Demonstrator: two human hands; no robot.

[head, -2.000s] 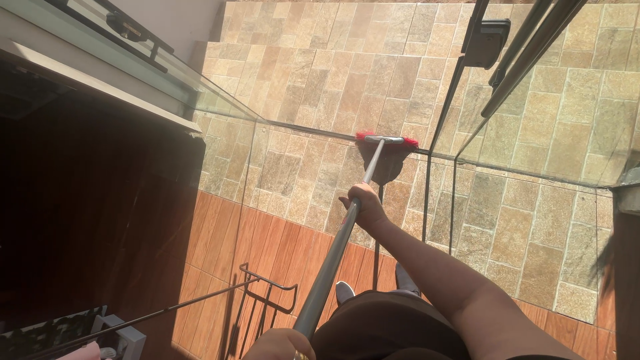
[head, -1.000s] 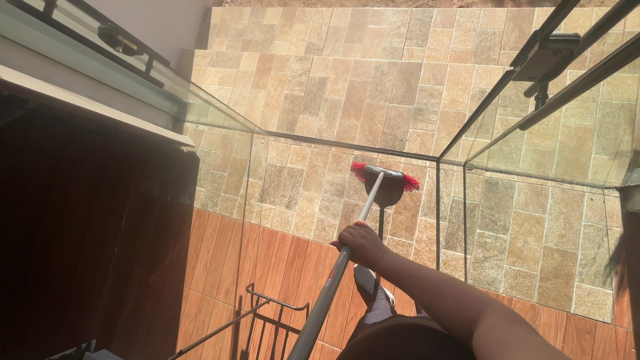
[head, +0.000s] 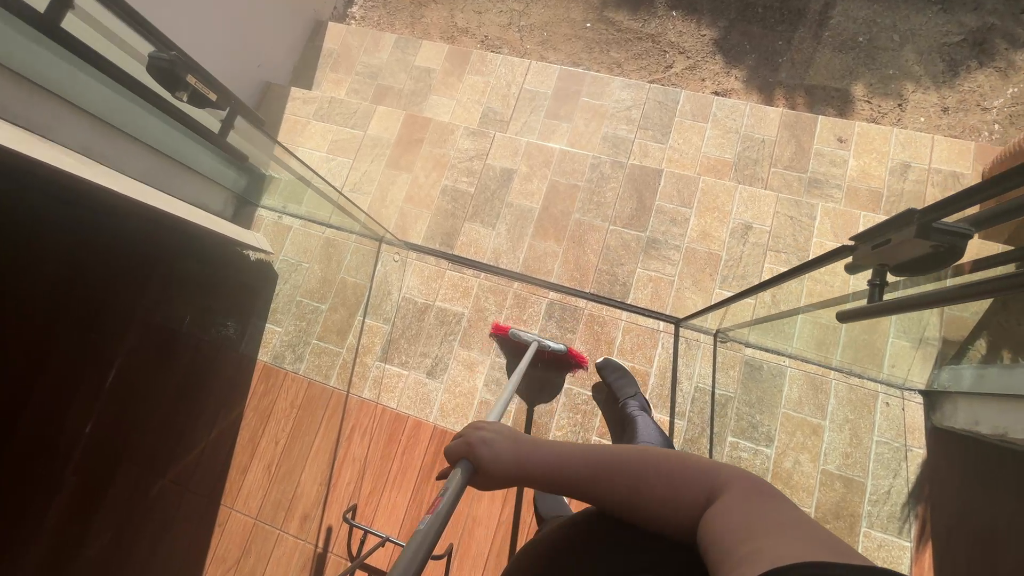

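My right hand (head: 485, 456) is closed around the grey pole of a broom (head: 512, 387), partway down its length. The broom head (head: 539, 342), grey with red bristles, rests on the beige stone-pattern tiles (head: 424, 320), close to my shoe (head: 614, 374). Its shadow falls just below it. The pole slants down to the bottom edge of the view. My left hand is out of frame, so what it does is hidden.
Framed glass panels with dark metal fittings (head: 908, 244) stand at the right and left (head: 186, 80). A metal wire frame (head: 384, 538) is on the wood-look floor (head: 280, 448). Tiled steps lead to bare ground (head: 800, 64). A dark surface (head: 120, 360) fills the lower left.
The left hand, at the bottom edge two seconds ago, has left the view. One foot has stepped forward onto the stone tiles beside the broom head. The view has shifted, with more bare ground showing.
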